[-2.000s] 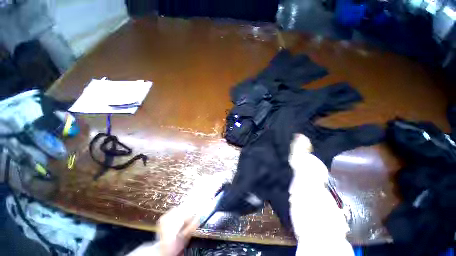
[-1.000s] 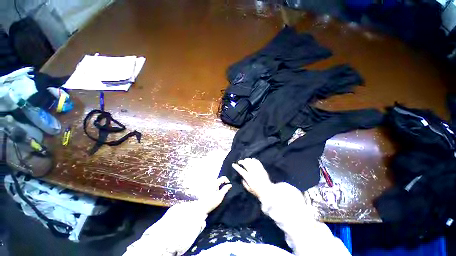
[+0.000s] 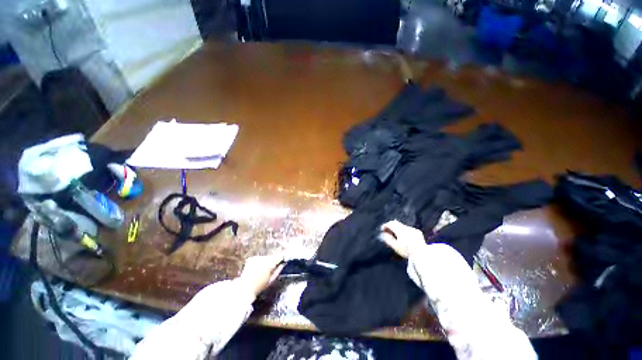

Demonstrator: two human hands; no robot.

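Observation:
A black garment (image 3: 359, 281) lies spread on the glossy brown table (image 3: 281, 91) in front of me, reaching the front edge. My left hand (image 3: 262, 273) pinches a narrow end of the black cloth, pulled out to the left; a small white strip shows beside it. My right hand (image 3: 400, 238) rests on the cloth, its fingers bent onto it; the fingertips are blurred. Red-handled snips (image 3: 491, 275) lie on the table right of the garment. More black garments (image 3: 422, 151) overlap behind.
A second black heap (image 3: 598, 232) lies at the right edge. White papers (image 3: 184, 144), a blue pen (image 3: 184, 183), a black strap (image 3: 186, 218) and a yellow tool (image 3: 133, 228) lie on the left. A bottle (image 3: 97, 204) and white bag (image 3: 55, 165) are farther left.
My hands have moved apart from close together. My left hand has drawn a cloth end leftward, and my right hand has moved right and up. The garment is spread wider; the view has tilted up.

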